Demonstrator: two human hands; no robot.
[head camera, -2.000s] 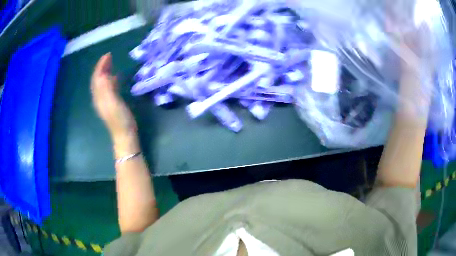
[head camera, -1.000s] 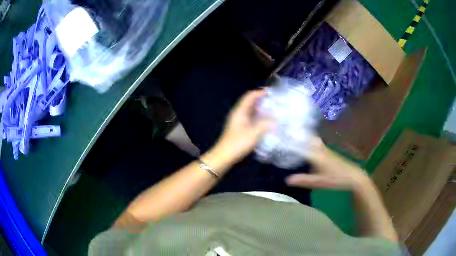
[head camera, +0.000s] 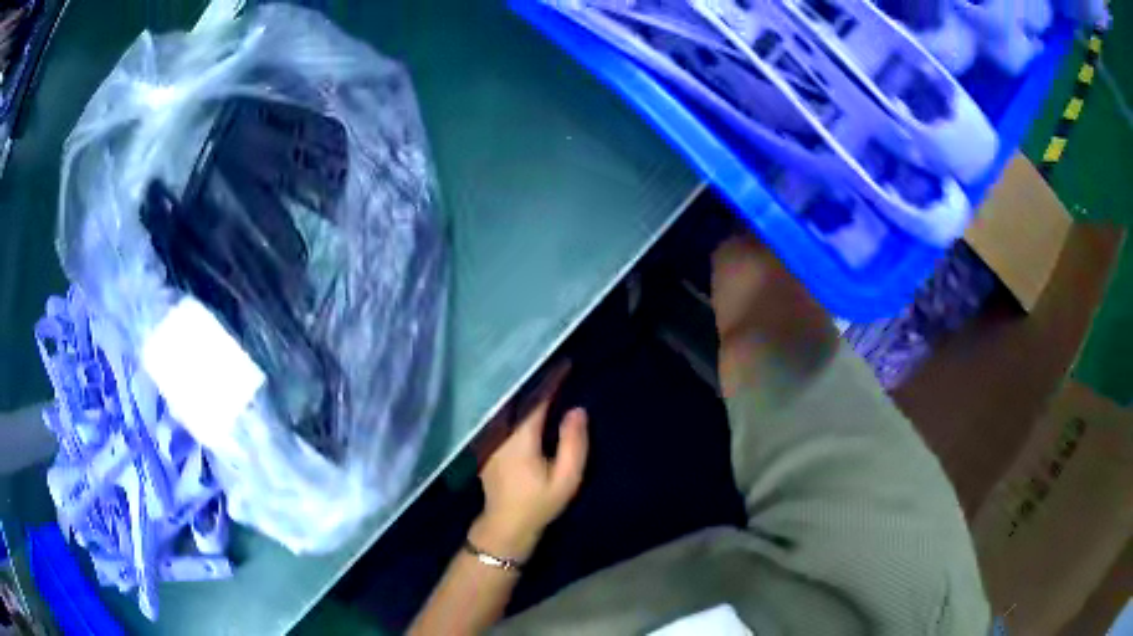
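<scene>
My left hand, with a bracelet at the wrist, is low by the bench edge. Its thumb is apart from the fingers, the fingertips are dim, and I see nothing in it. My right forearm reaches up beside the blue tray; the hand itself is hidden. The tray is full of pale curved shells and overhangs the bench edge at the upper right. A clear plastic bag with dark strips inside and a white label lies on the bench at left.
A heap of pale lavender shells lies left of the bag. Another blue tray edge shows at lower left. An open cardboard carton with purplish contents stands on the green floor at right, near more brown cardboard and yellow-black tape.
The crumpled clear plastic between my hands is out of sight. My hands have parted. The view has shifted, and the full blue tray now shows at upper right, partly covering the carton.
</scene>
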